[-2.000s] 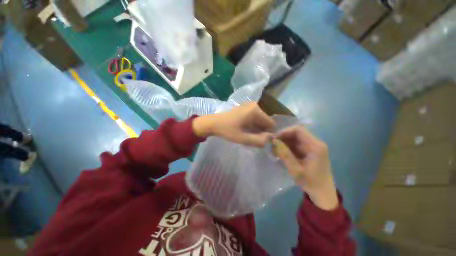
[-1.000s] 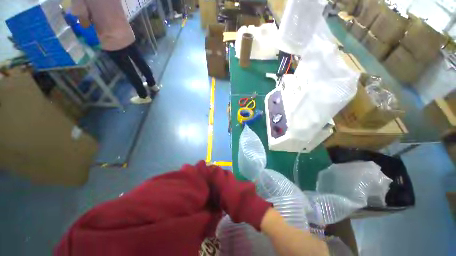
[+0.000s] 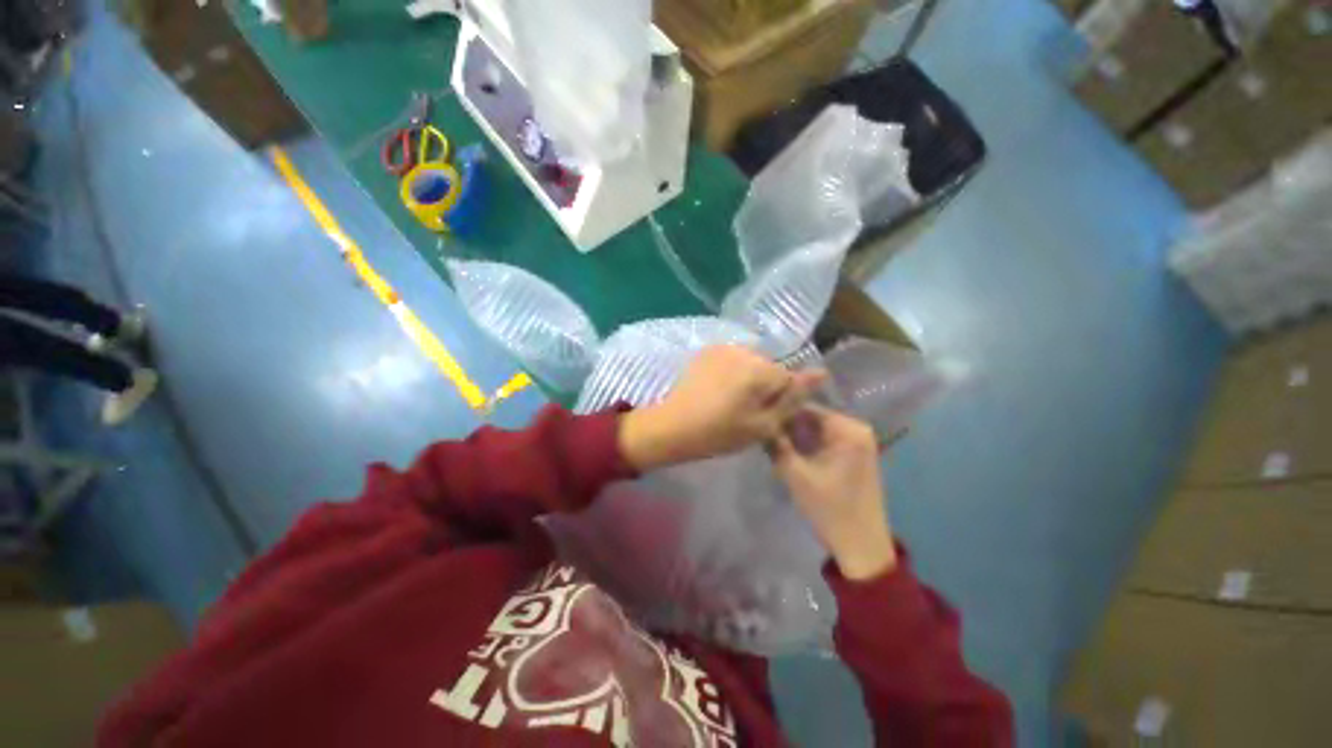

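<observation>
Clear ribbed air column cushion wrap hangs in front of my chest, below my hands. More of the chain lies along the bench end and runs up over the black-lined bin. My left hand comes from the left with its fingers closed on the wrap. My right hand is just right of it, fingers bent and pinching the wrap's edge close to the left fingertips. The exact grip is partly hidden by the fingers and blurred.
The green bench holds the white air cushion machine, scissors and a yellow tape roll. An open carton is behind the machine. Stacked cartons stand at the right. A person's legs show at the left edge.
The view swung up towards the bench and person, then back down. Both hands are again visible together, the right hand now lower and nearer the left than two seconds ago.
</observation>
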